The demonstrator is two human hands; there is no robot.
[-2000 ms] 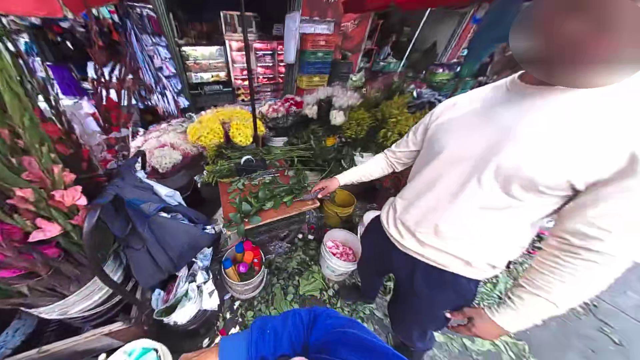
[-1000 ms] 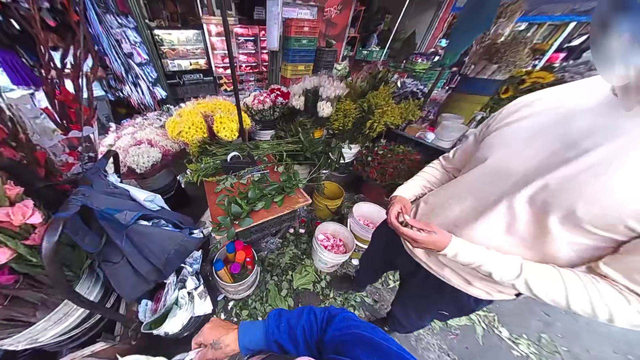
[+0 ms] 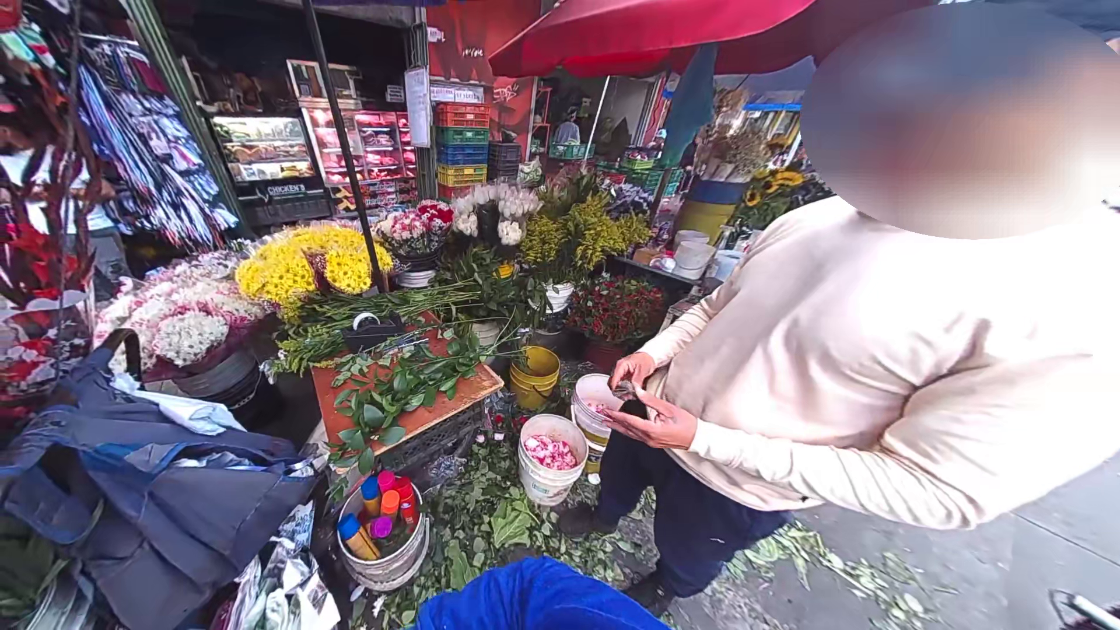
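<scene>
Neither of my hands shows in the head view; only a blue sleeve (image 3: 538, 599) reaches in at the bottom edge. Ahead, leafy green stems (image 3: 394, 385) lie across an orange-brown board (image 3: 477, 385) resting on a dark crate. Below the board stands a white bucket (image 3: 398, 573) of spray cans with coloured caps. Pink and white petals fill another white bucket (image 3: 551, 494) to the right. A person in a cream top (image 3: 875, 350) stands at the right, holding a small dark object (image 3: 632, 407) between both hands.
A dark blue bag (image 3: 166, 490) bulges at the left. Yellow flowers (image 3: 306, 262) stand behind the board, beside a thin black pole (image 3: 346, 140). A yellow bucket (image 3: 535, 376) sits right of the board. Cut leaves litter the ground (image 3: 472, 534).
The other person's hand, at the board's edge two seconds ago, is now with the other hand at waist height. My hand, visible low in the frame one second ago, is out of view.
</scene>
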